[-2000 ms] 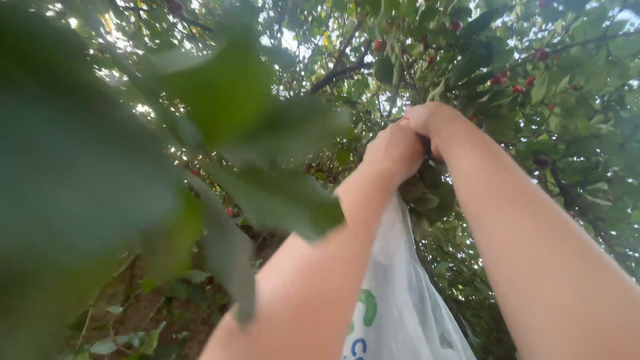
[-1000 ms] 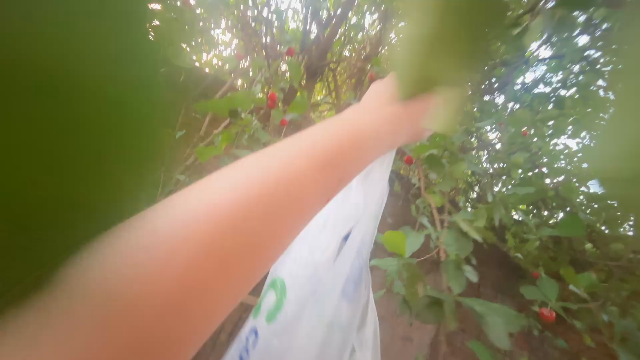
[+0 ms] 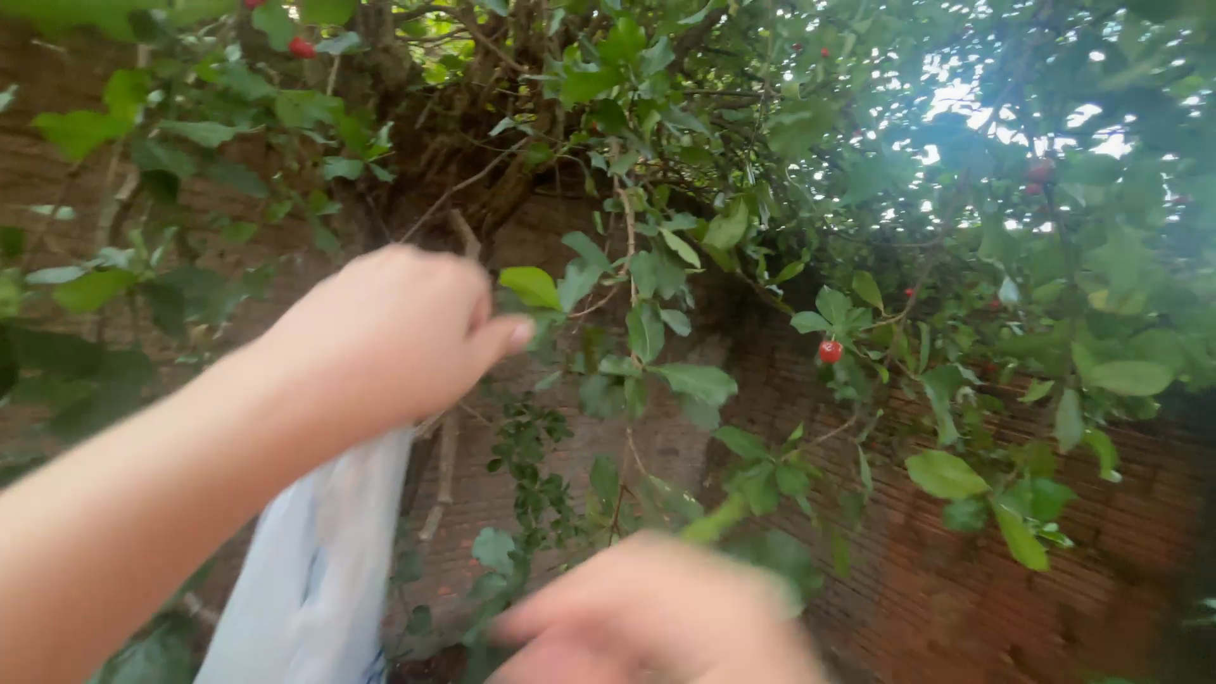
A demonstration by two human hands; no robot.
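Note:
My left hand (image 3: 408, 328) is closed on the top of a white plastic bag (image 3: 318, 560), which hangs below the wrist at the lower left. Low in the centre, my right hand (image 3: 655, 608) is blurred, its fingers pointing left; whether it holds something cannot be made out. Leafy twigs hang between and beyond the hands. A red berry (image 3: 830, 351) hangs under leaves to the right, apart from both hands. Another red berry (image 3: 301, 47) is at the upper left.
Behind the foliage stands a brick wall (image 3: 959, 570). Tangled brown branches (image 3: 513, 190) fill the upper middle. A leafy branch (image 3: 632, 237) hangs down near the centre, and dense leaves (image 3: 1130, 375) spread on the right.
Two seconds ago both hands were together up among the leaves; now they are apart, with my right hand low. The view has swung, and the large blurred leaves in front are gone.

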